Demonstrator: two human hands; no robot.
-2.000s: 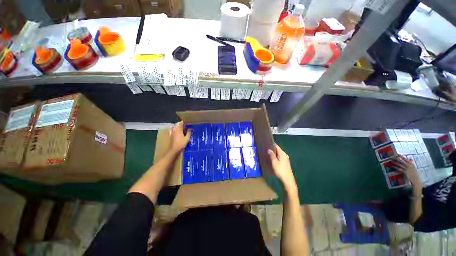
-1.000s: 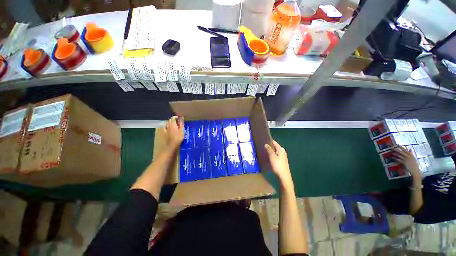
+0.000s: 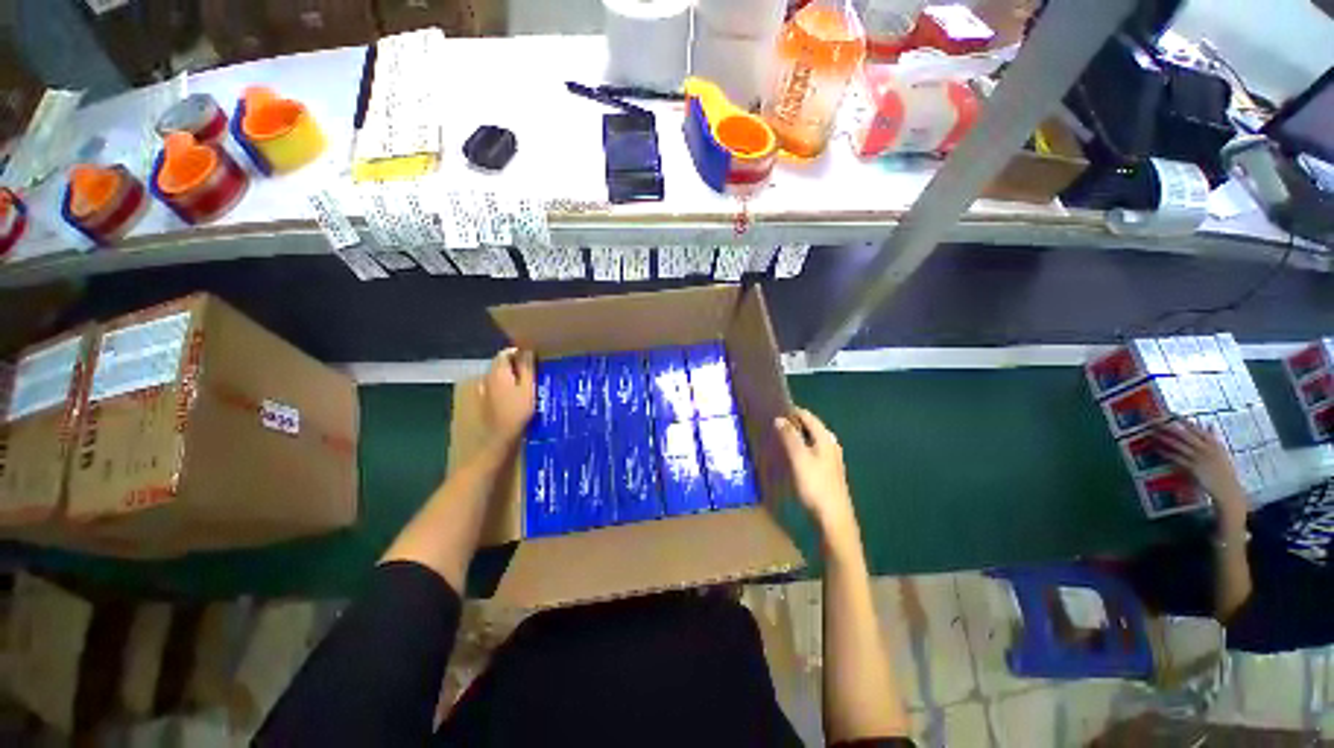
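An open brown shipping carton (image 3: 651, 563) stands on the green bench in front of me, its flaps up or folded outward. Glossy dark blue product boxes (image 3: 615, 439) fill it in two tight rows. My left hand (image 3: 509, 392) holds the carton's left side near the far corner, fingers over the edge. My right hand (image 3: 809, 450) holds the right flap, fingertips on its outer edge. Both hands are bare. The undersides of the fingers are partly hidden.
Closed cartons (image 3: 220, 424) stand on the green bench (image 3: 951, 453) at left. The white shelf (image 3: 549, 88) behind holds tape dispensers (image 3: 198, 173), a smartphone (image 3: 632, 157) and an orange bottle (image 3: 816, 76). Label strips (image 3: 556, 263) hang below. A person's hand (image 3: 1203, 465) touches stacked boxes at right. A slanted metal post crosses the shelf.
The view has shifted a little, so the shelf items appear further left and higher. My left hand has moved slightly on the carton's left edge. Both hands still hold the carton.
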